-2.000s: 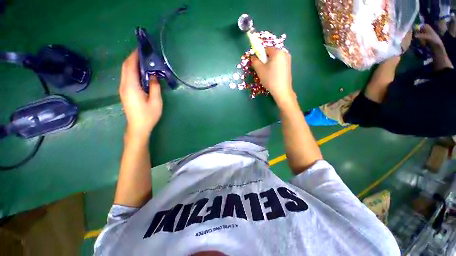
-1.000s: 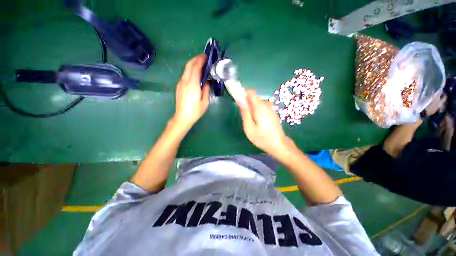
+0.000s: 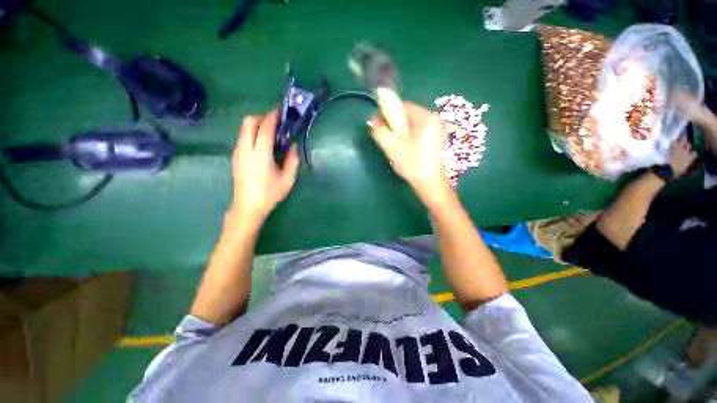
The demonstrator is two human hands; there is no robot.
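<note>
My left hand (image 3: 263, 169) is closed around a dark navy workpiece (image 3: 295, 110) with a pointed end, held up on the green bench. A thin dark strap (image 3: 346, 95) curves out from it to the right. My right hand (image 3: 413, 146) is shut on a hammer (image 3: 392, 109) with a pale yellowish handle. The hammer head is blurred and raised to the upper left of the hand, to the right of the workpiece and not touching it. A loose pile of small white and reddish fasteners (image 3: 464, 135) lies just right of my right hand.
Two dark strapped workpieces (image 3: 122, 149) (image 3: 165, 88) lie at left. A large clear bag of copper-coloured pieces (image 3: 578, 102) stands at right, beside another person's arm (image 3: 641, 206). A pale strip (image 3: 523, 14) lies at the top right. A brown carton (image 3: 67, 338) is at lower left.
The hammer has moved off the workpiece, up and to the right. The hands are farther apart. The workpiece's curved strap now shows between them.
</note>
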